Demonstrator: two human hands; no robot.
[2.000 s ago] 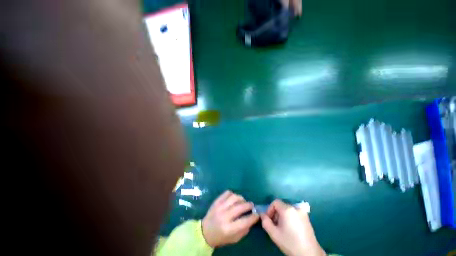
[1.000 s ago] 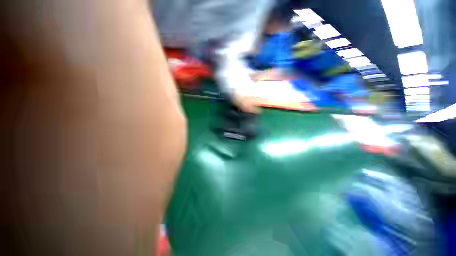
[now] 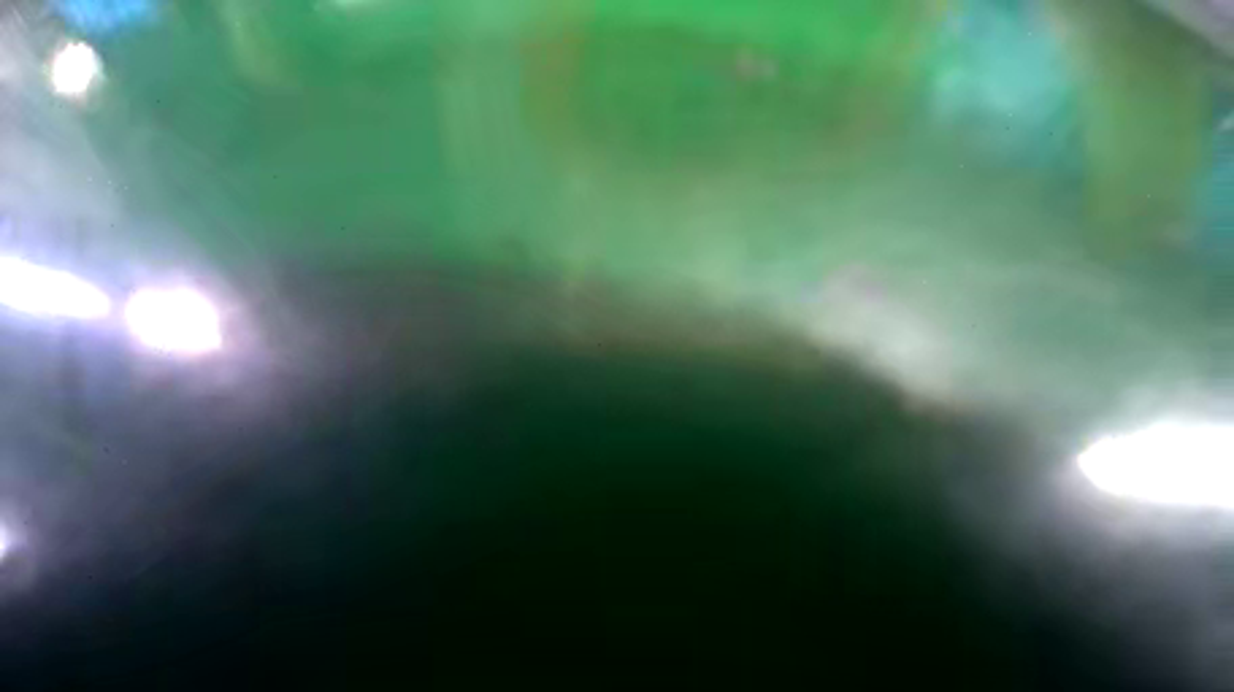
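The view is very blurred and no object can be made out with certainty. A green surface (image 3: pixel 352 149) fills the upper part of the picture. A large dark shape (image 3: pixel 609 541) covers the lower middle and hides what is behind it. Neither my left hand nor my right hand can be recognised. No silver part or tape can be made out.
Bright white glare spots show at the left (image 3: pixel 173 319) and at the right edge (image 3: pixel 1164 464). A blurred yellow-green band (image 3: pixel 1148 135) stands at the upper right. A small blue patch lies at the top left corner.
The camera has swung away from the bench, past people and ceiling lights, to a blurred close view. Both hands, the silver strips and the blue bin are out of sight.
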